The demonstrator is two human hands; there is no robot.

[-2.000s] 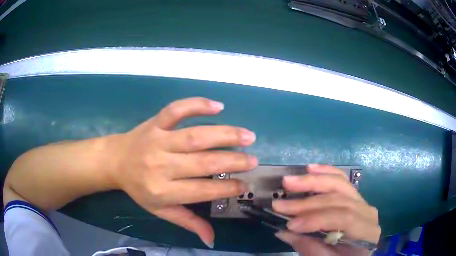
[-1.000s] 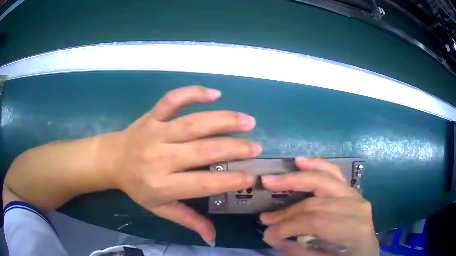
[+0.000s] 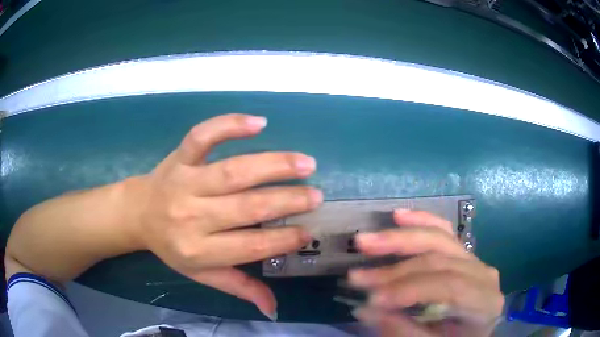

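Observation:
A flat silver-grey fixture plate [image 3: 329, 264] lies near the front edge of the green surface, with bright screws at its ends. Two dark cavities show in its left half; the rest are hidden by my right hand. My left hand [image 3: 214, 204] is bare, fingers spread, with fingertips over the plate's left end; it holds nothing visible. My right hand [image 3: 427, 276] is over the plate's right half, blurred, and holds tweezers [image 3: 432, 312] with a small cream band. The tweezer tips are blurred and seem to be off the plate's near edge.
A wide white strip [image 3: 263, 72] crosses the green surface [image 3: 368, 138] beyond my hands. Dark machine parts with a metal rail [image 3: 526, 33] stand at the far right. A blue object [image 3: 543, 306] shows at the lower right, beside something dark.
The plate has shifted slightly left and away from me, and my left hand moved left with it. Two seconds ago the tweezer tips were at the left cavity; now they are away from it.

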